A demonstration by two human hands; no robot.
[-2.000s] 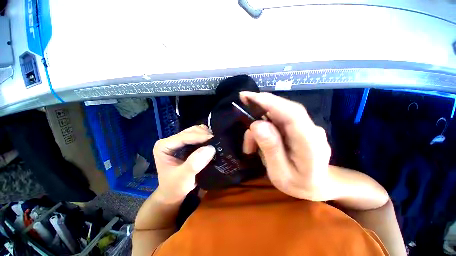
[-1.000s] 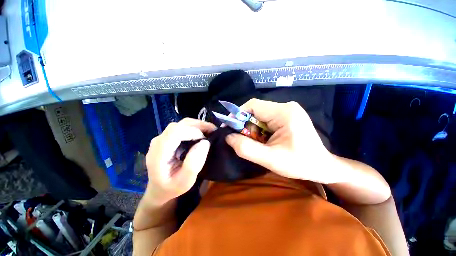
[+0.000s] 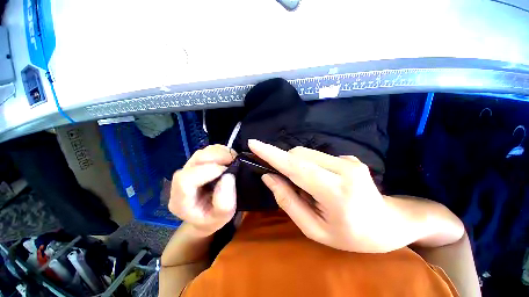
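Note:
A black garment (image 3: 284,116) lies over my lap and up against the table's front edge. My left hand (image 3: 203,188) pinches a fold of it between thumb and fingers. A thin white loop (image 3: 234,134) stands up beside my left fingertips. My right hand (image 3: 330,194) is closed around the thread snips, mostly hidden in the palm. Their thin blade (image 3: 258,165) shows between my right thumb and fingers, its tip at the fold by my left fingertips.
The white machine table (image 3: 174,46) has a ruler along its front edge. Below on the left are a blue crate (image 3: 136,197), a cardboard box (image 3: 93,168) and a cluttered pile (image 3: 75,261). Dark garments with hangers (image 3: 516,142) are below right.
The snips were open with both blades showing above my right fingers; now one thin blade line shows, lower, at the fold. The white loop now stands taller, and more of the black garment shows.

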